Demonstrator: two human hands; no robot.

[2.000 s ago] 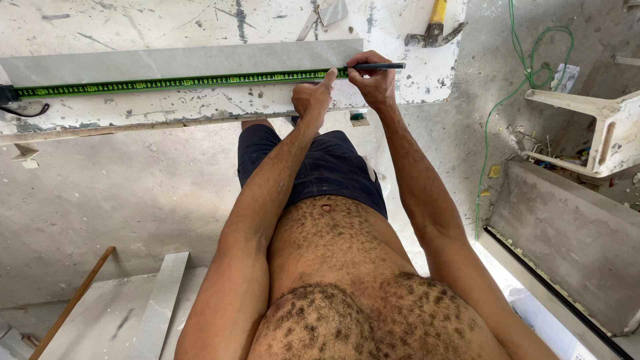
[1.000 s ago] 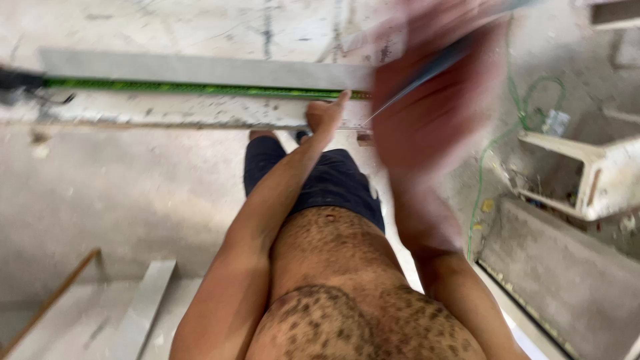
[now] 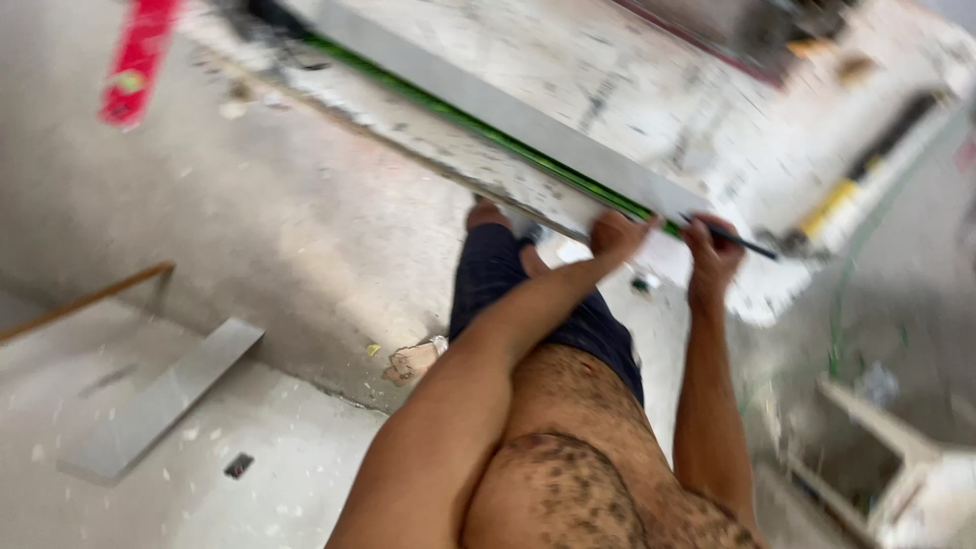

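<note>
A long grey strip [image 3: 503, 103] lies on the paint-spattered white work surface [image 3: 686, 99]. Along its near edge runs the green blade of a tape measure [image 3: 473, 126], its dark case blurred at the upper left. My left hand [image 3: 621, 232] presses on the tape blade near the strip's right end, fingers bent. Just right of it, my right hand [image 3: 713, 244] holds a dark pencil or marker [image 3: 743, 242], with its tip at the end of the strip. Motion blur hides the tape's markings and the exact fingertip contact.
A hammer [image 3: 862, 175] with a yellow and black handle lies on the right of the surface. A red level or bar [image 3: 137, 69] shows at upper left. Below are a grey offcut [image 3: 164, 404], a wooden stick [image 3: 91, 301], a white plastic stool [image 3: 900, 457] and a green cord [image 3: 842, 305].
My right hand was raised in a blur one second ago and is back down beside the strip's end, still with the marking tool. The view has turned strongly.
</note>
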